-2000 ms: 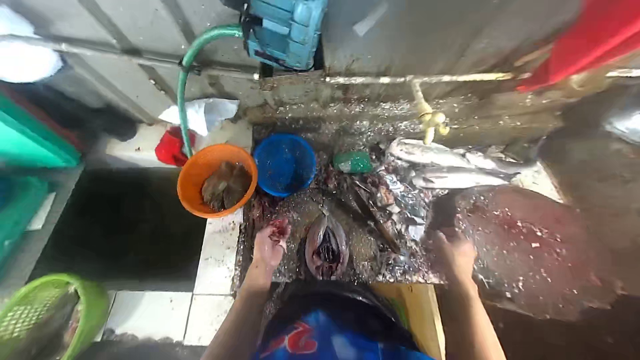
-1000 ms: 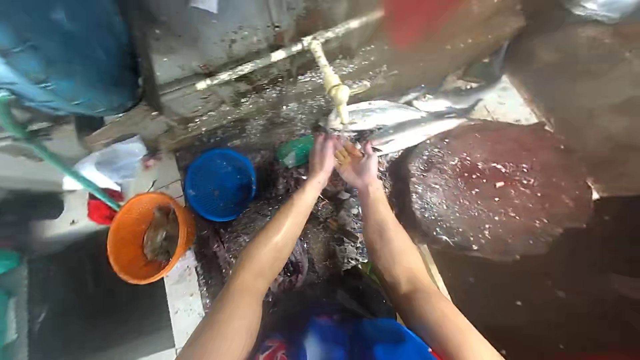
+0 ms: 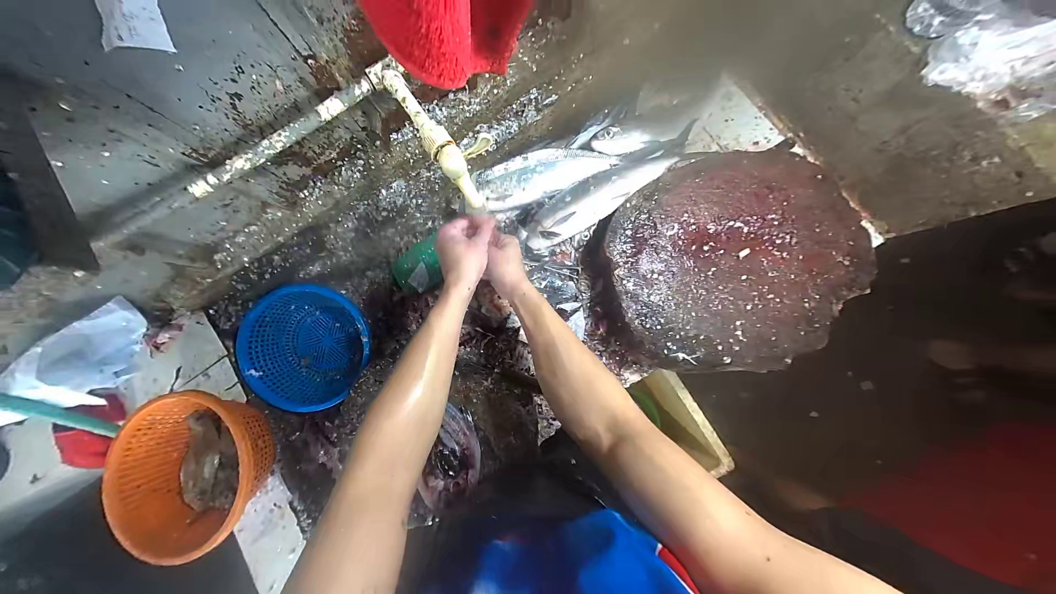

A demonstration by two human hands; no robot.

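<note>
My left hand (image 3: 464, 252) and my right hand (image 3: 503, 262) are together just below the mouth of a cream plastic tap (image 3: 450, 159). Their fingers are curled and touch; whether anything lies between them is hidden. A green container (image 3: 417, 266) is close by on the left of my left hand. Several silvery whole fish (image 3: 590, 195) lie right of the tap, beside a round, blood-stained chopping block (image 3: 742, 264) strewn with scales. Nearer my body, a cut-open fish (image 3: 452, 462) with a dark cavity lies partly behind my left forearm.
A blue plastic basket (image 3: 304, 348) stands left of my forearms. Beside it, an orange basket (image 3: 188, 478) holds a brownish thing. A pipe (image 3: 285, 136) runs along the wall, and a red cloth (image 3: 450, 37) hangs above the tap. Plastic wrap (image 3: 990, 58) lies at the upper right.
Two seconds ago my hands were apart, the left near the cut-open fish and the right beside the chopping block. They have come together beneath the tap, their fingers now more curled than one second ago.
</note>
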